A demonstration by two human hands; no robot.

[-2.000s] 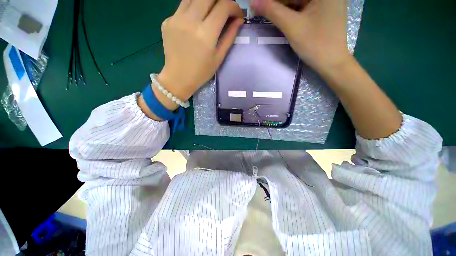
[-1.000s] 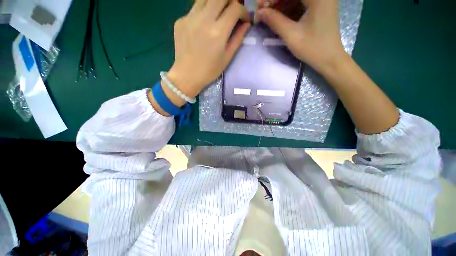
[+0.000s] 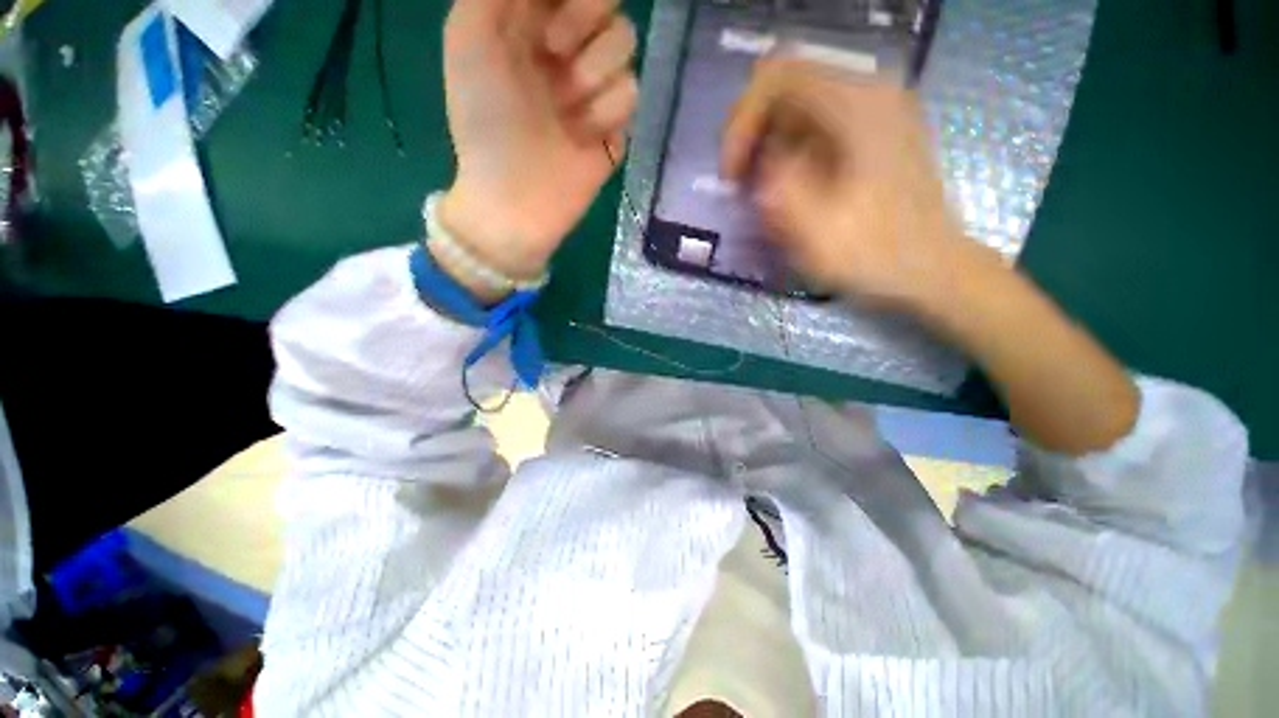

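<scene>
The dark phone or tablet body (image 3: 687, 154) lies tilted on bubble wrap (image 3: 996, 183), its grey-violet inner face up, with white strips and a small pale square at the lower left. My left hand (image 3: 540, 112) is beside its left edge, fingers curled; a thin dark cable (image 3: 635, 213) runs from the fingertips toward the body's lower left corner. My right hand (image 3: 849, 183) is blurred over the right part of the inner face and hides it; whether it holds anything cannot be told. The top end is cut off by the picture's edge.
Black cables (image 3: 331, 91) lie fanned on the green mat at the upper left. Left of them are a white strip with blue tape (image 3: 176, 197) and a crinkled clear bag (image 3: 110, 175). A loose thin wire (image 3: 659, 359) lies at the mat's front edge.
My hands have parted from the top end of the body; the right has come down over the inner face. The body appears shifted up and tilted. The thin cable left of my left hand is gone from there.
</scene>
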